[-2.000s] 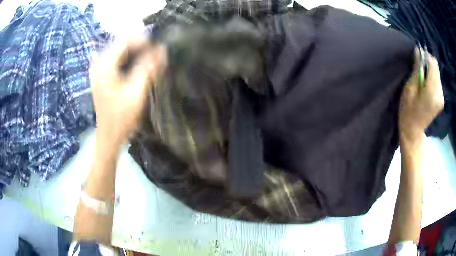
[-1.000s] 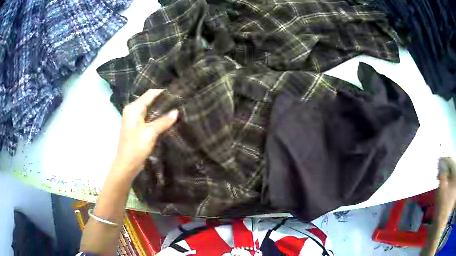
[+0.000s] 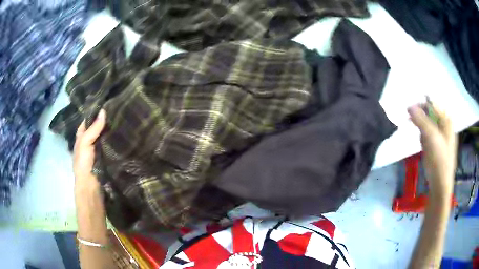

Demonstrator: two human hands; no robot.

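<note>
A brown-olive plaid garment with pale check lines lies bunched on the table in front of me. Its smooth charcoal lining is turned out on the right side. My left hand grips the garment's left edge, with the thumb on top and the fingers partly hidden by cloth. My right hand is off the cloth to the right, slightly blurred. It holds a small tool with a green part, which looks like thread snips, mostly hidden in the fingers.
More brown plaid cloth lies at the back. A blue-white plaid pile is at the left and dark garments at the upper right. The white table's curved edge is near me. A red plastic stool stands below right.
The plaid garment has shifted left and spread flatter. My left hand has moved left and now grips its edge. My right hand has come up from the lower right edge of the picture.
</note>
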